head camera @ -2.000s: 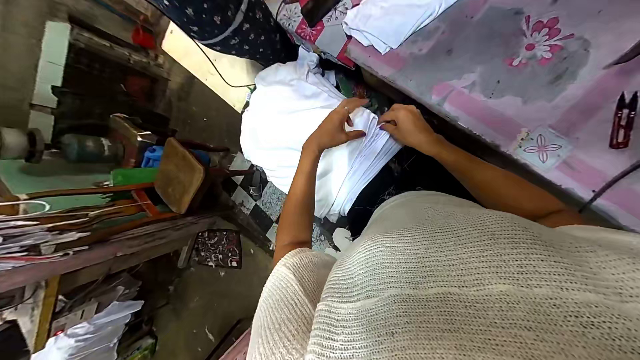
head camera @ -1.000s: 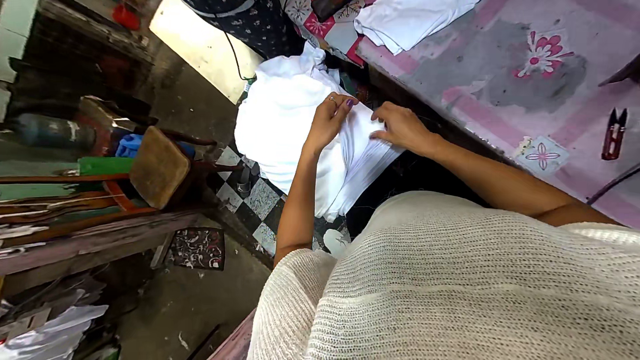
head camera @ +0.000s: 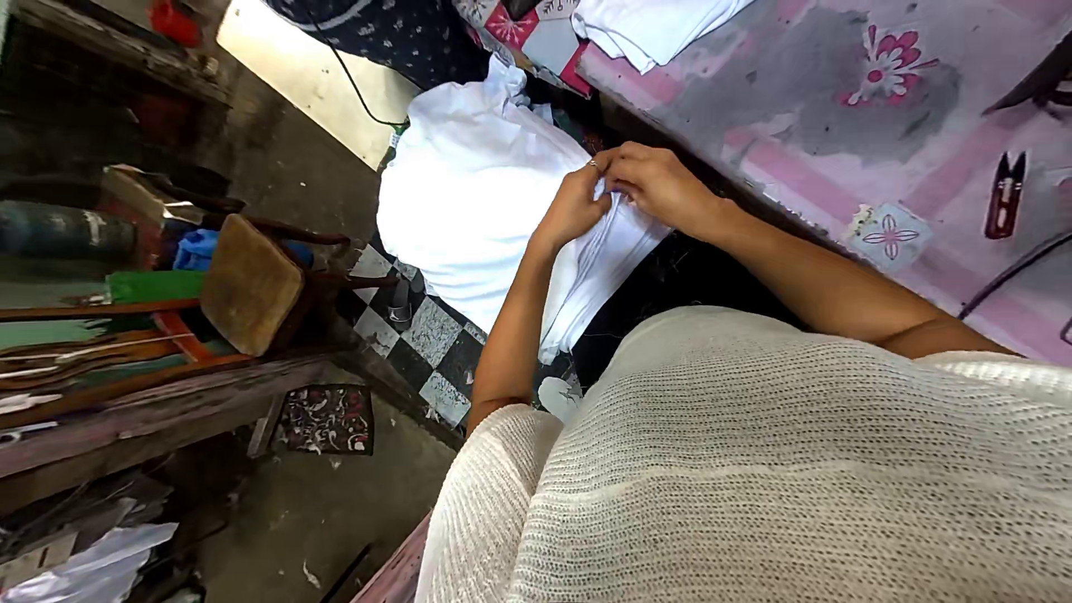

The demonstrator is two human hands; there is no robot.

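Note:
A large heap of white fabric (head camera: pixel 477 193) lies in front of my body, beside the table, with layered edges gathered on its right side. My left hand (head camera: pixel 579 201) rests at the upper right of the heap, fingertips pinching the cloth's edge; a ring shows on one finger. Right against it, my right hand (head camera: pixel 657 186) has its fingers bent onto the same edge. The two hands touch or nearly touch, and their fingertips partly hide the fabric between them.
A table with a pink and grey cover (head camera: pixel 804 159) runs along the right, bearing thread snips (head camera: pixel 1005 195), a dark cable and folded white cloth (head camera: pixel 653 29). A wooden chair (head camera: pixel 251 285) stands at left. A patterned mat (head camera: pixel 327 419) lies on the floor.
My hands, apart on the cloth a second ago, have come together at its upper right edge. My right hand's fingers have closed onto the fabric.

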